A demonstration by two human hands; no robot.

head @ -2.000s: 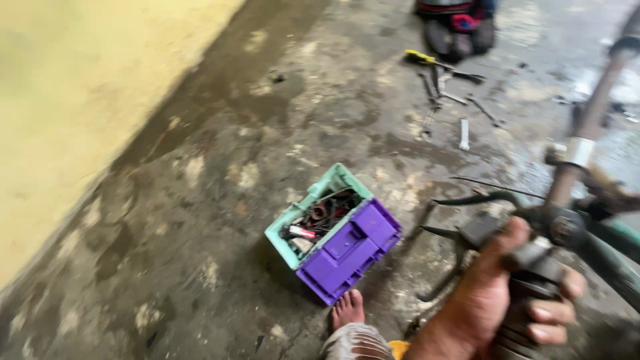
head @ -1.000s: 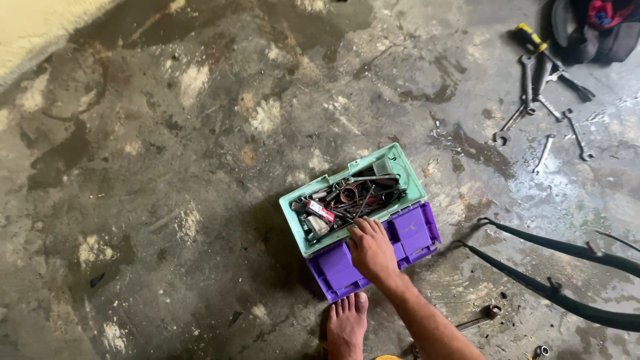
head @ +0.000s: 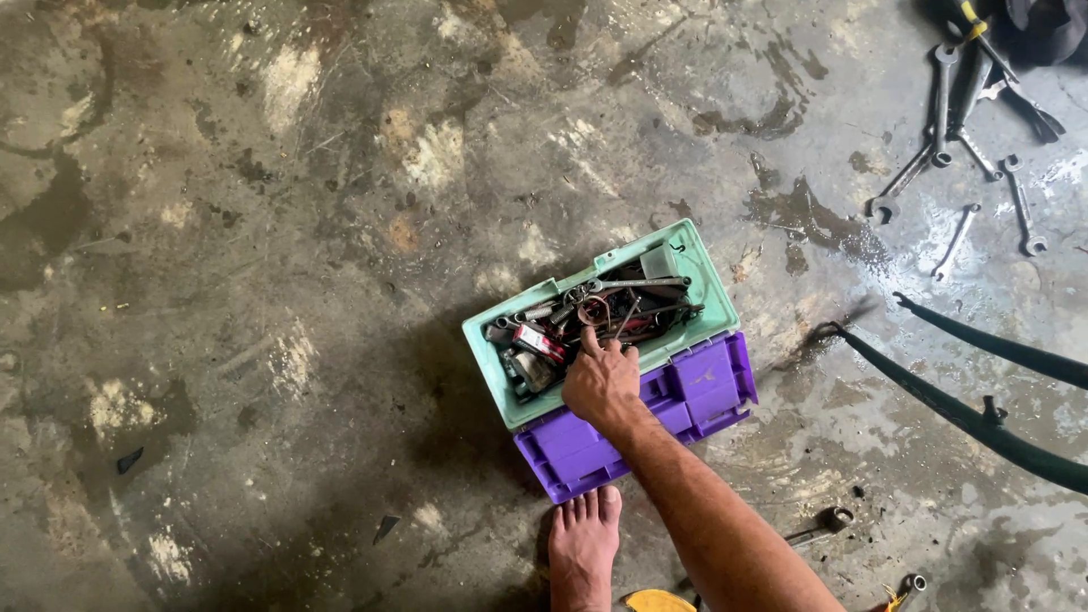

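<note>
My left hand (head: pixel 603 374) reaches over the near edge of a mint-green plastic toolbox (head: pixel 503 393). Its extended fingers touch the tools inside, close to a rusty metal ring (head: pixel 593 311), and I see nothing clearly gripped. A combination wrench (head: pixel 642 283) lies across the top of the pile, with springs (head: pixel 537 314) and a small red-and-white box (head: pixel 539 342) to the left. The purple lid (head: pixel 571 452) is folded back beneath my wrist and forearm. My right hand is out of view.
Several wrenches (head: pixel 942 102) and a yellow-handled tool (head: pixel 974 19) lie at the upper right. Dark green bicycle frame tubes (head: pixel 952 408) enter from the right. My bare foot (head: pixel 583 544) is just below the lid. Another wrench (head: pixel 837 520) lies at the lower right. The concrete floor has wet patches.
Two seconds ago a hand gripped part of the bicycle; one second ago my hand was at the toolbox's near edge. Now its fingers are farther in among the tools. The view has turned.
</note>
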